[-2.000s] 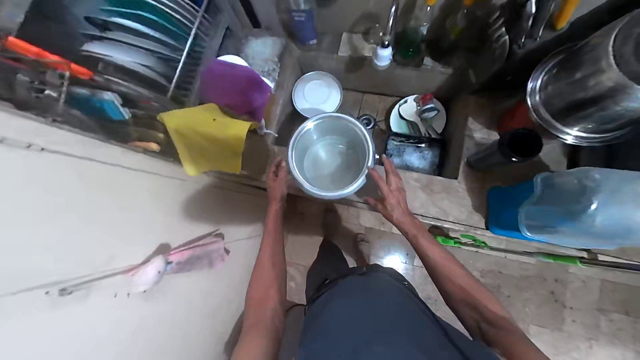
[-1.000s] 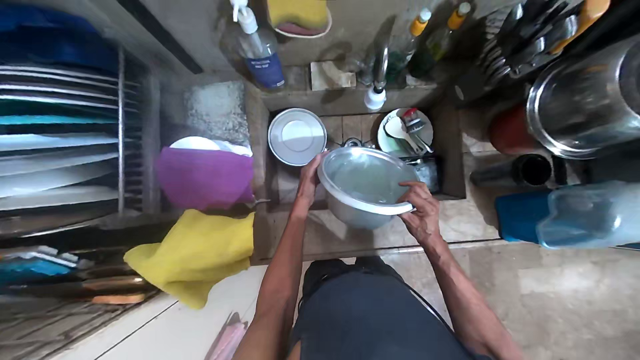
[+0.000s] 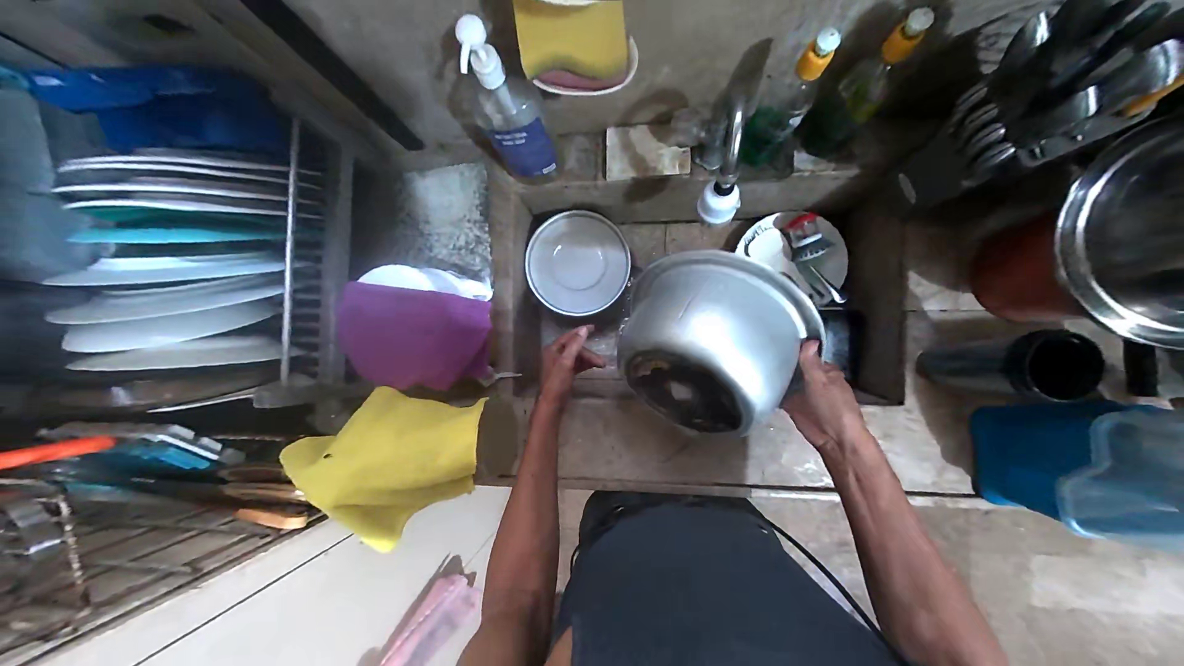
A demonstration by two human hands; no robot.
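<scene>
A silver metal pot is tipped on its side over the tiled sink, its stained base toward me and its mouth facing away. My right hand grips the pot's rim on the right. Just left of the pot, my left hand is off it, fingers apart and partly curled, holding nothing. A round bowl stands in the sink's left part. At the right, a plate holds spoons and other utensils. The faucet reaches over the sink's back edge. The pot's inside is hidden.
Left of the sink lie a purple cloth and a yellow cloth, beside a rack of plates. A pump bottle stands behind. At right are a dark cup, a blue container and a large metal pot.
The pot was upright in both hands at first and tilted a second ago; now it lies tipped with its base toward me. My left hand has let go of it.
</scene>
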